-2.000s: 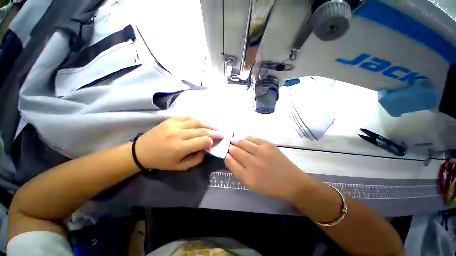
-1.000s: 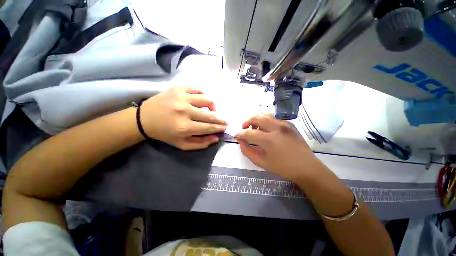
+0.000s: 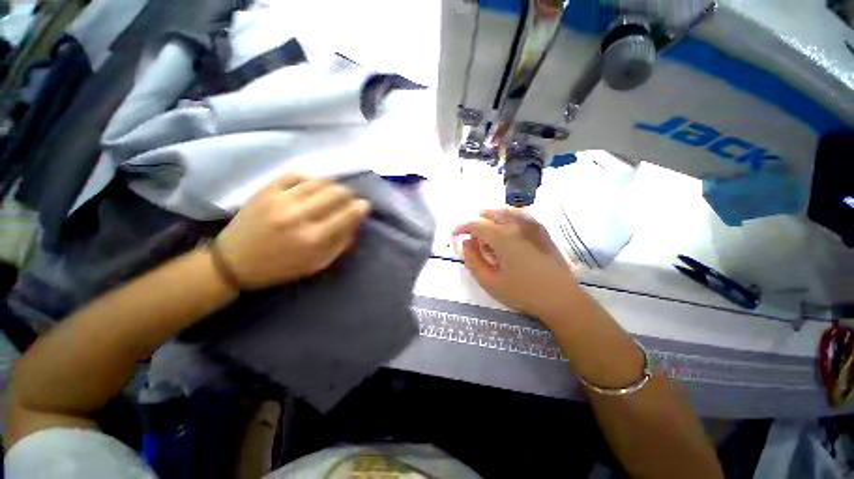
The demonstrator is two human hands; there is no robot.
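Note:
The garment panel, charcoal on one side [image 3: 351,309] and pale grey-white on the other, lies bunched left of the needle. My left hand [image 3: 295,229] is closed on its dark fold, with the fingertips partly hidden. My right hand [image 3: 506,253] rests on the white table just below the dark ribbed cylinder [image 3: 523,176], fingers curled; whether something small is between them cannot be told. The presser foot and needle [image 3: 476,145] of the white sewing machine [image 3: 599,131] are above and between the hands, with no fabric clearly seen under them in the glare.
White cut pieces [image 3: 597,224] lie fanned right of the needle. Black thread snips [image 3: 717,281] and red and yellow scissor loops [image 3: 836,363] lie farther right. A light blue pad [image 3: 758,196] sits against the machine head. The ruler strip [image 3: 487,335] runs along the front edge.
Both hands were together at a small pale piece. My left hand has since moved left with the dark panel, which is lifted and folded over. My right hand has separated from it.

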